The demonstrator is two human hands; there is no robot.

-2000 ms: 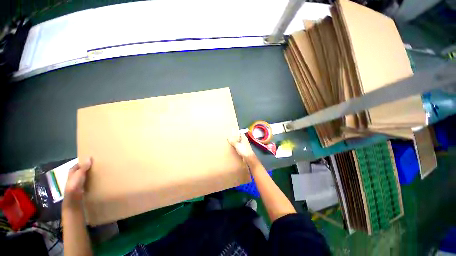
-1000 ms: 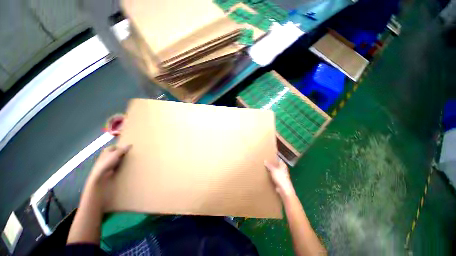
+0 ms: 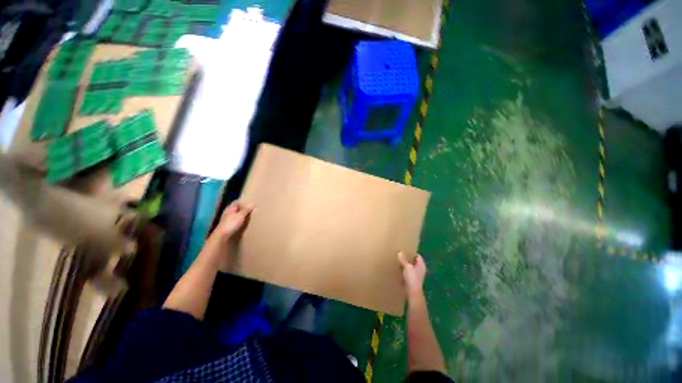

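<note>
A plain brown cardboard sheet [image 3: 329,228] is held out in front of me, tilted, over the bench edge and the green floor. My left hand [image 3: 233,221] grips its left edge, with the fingers partly hidden beneath it. My right hand [image 3: 412,272] grips its right edge near the lower corner, with the thumb on top. The sheet hides what is directly below it.
Green circuit board panels [image 3: 137,147] lie on cardboard on the bench at the left. A white paper sheet [image 3: 224,97] lies beside them. A cardboard stack [image 3: 30,277] is at the lower left. A blue plastic stool [image 3: 385,71] stands ahead by yellow-black floor tape [image 3: 419,127].
The view has swung right, away from the bench with the tape roll, towards the stool and floor. Both hands still hold the cardboard sheet. The floor-level stack of panels is no longer visible.
</note>
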